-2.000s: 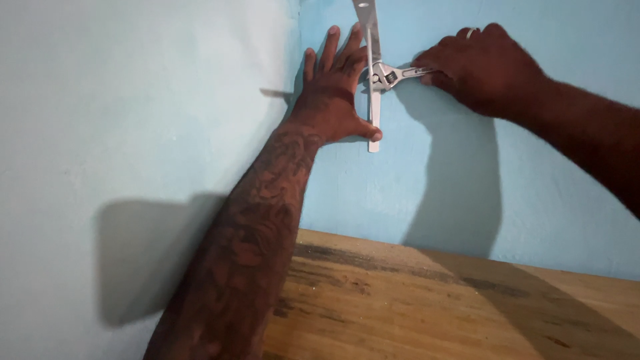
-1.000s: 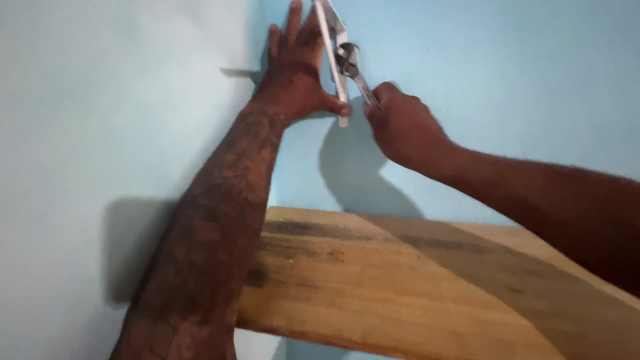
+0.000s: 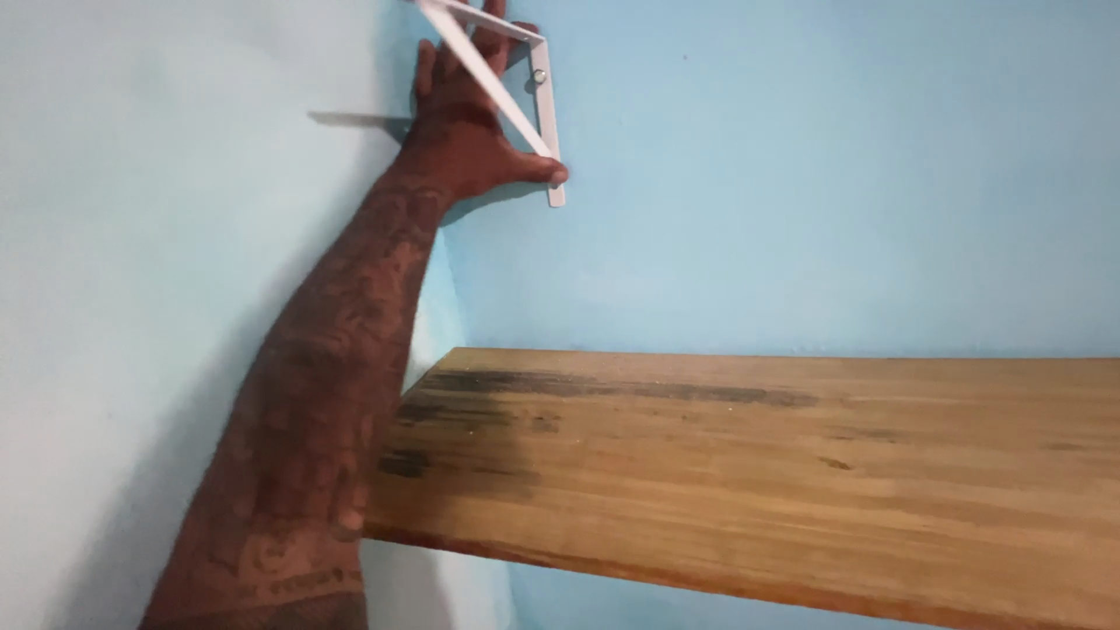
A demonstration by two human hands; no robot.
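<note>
A white metal shelf bracket stands against the blue wall, its diagonal brace reaching up and left out of view. One bolt head shows on its upright arm. My left hand presses the bracket to the wall: the thumb lies over the lower end of the upright arm, and the fingers spread behind the brace, partly hidden by it. My right hand is out of view, and so is the adjustable wrench.
Below the bracket a wooden shelf board with dark stains runs along the blue wall. At the left, a pale wall meets it in a corner.
My right hand, which held the adjustable wrench at the bracket's bolt, has left the view with the wrench. My left hand stays on the bracket.
</note>
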